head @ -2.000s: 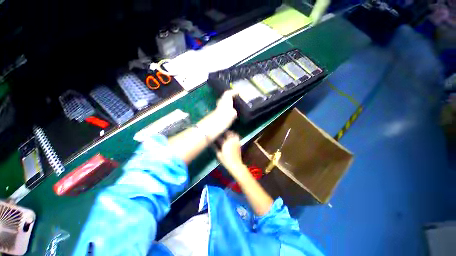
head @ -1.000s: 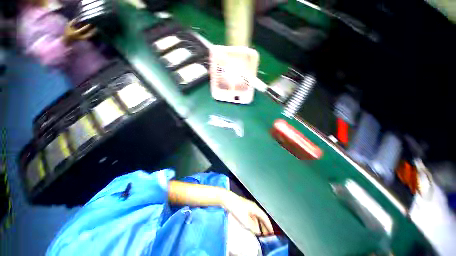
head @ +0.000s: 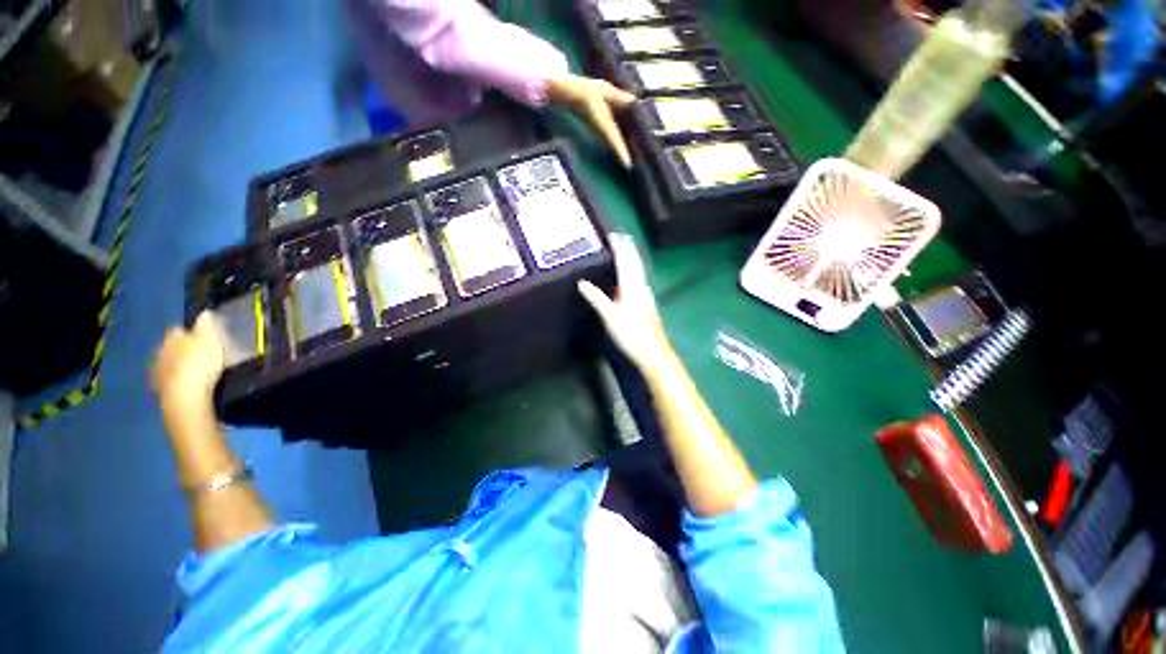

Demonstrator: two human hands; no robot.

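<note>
A black foam tray (head: 435, 326) holds several phone bodies side by side, each with a silver block and yellow edge strip. It sits on top of a stack of trays at the wearer's left side. My left hand (head: 192, 367) grips the tray's left end, with a bracelet at the wrist. My right hand (head: 623, 300) is at the tray's right end, fingers against its side. Behind it, another tray (head: 352, 173) with phones shows partly.
Another person's hand (head: 596, 107) in a pink sleeve touches a loaded tray (head: 722, 211) on the green bench (head: 767, 473). A pink fan (head: 843, 243), clear film scraps (head: 763, 369), a red object (head: 944, 484), a lone phone (head: 949, 317) and a dotted strip (head: 982, 359) lie rightward.
The view has swung from the bench to the tray stack. Both hands have come to the ends of the top tray. The other person's hand has moved to the tray on the bench.
</note>
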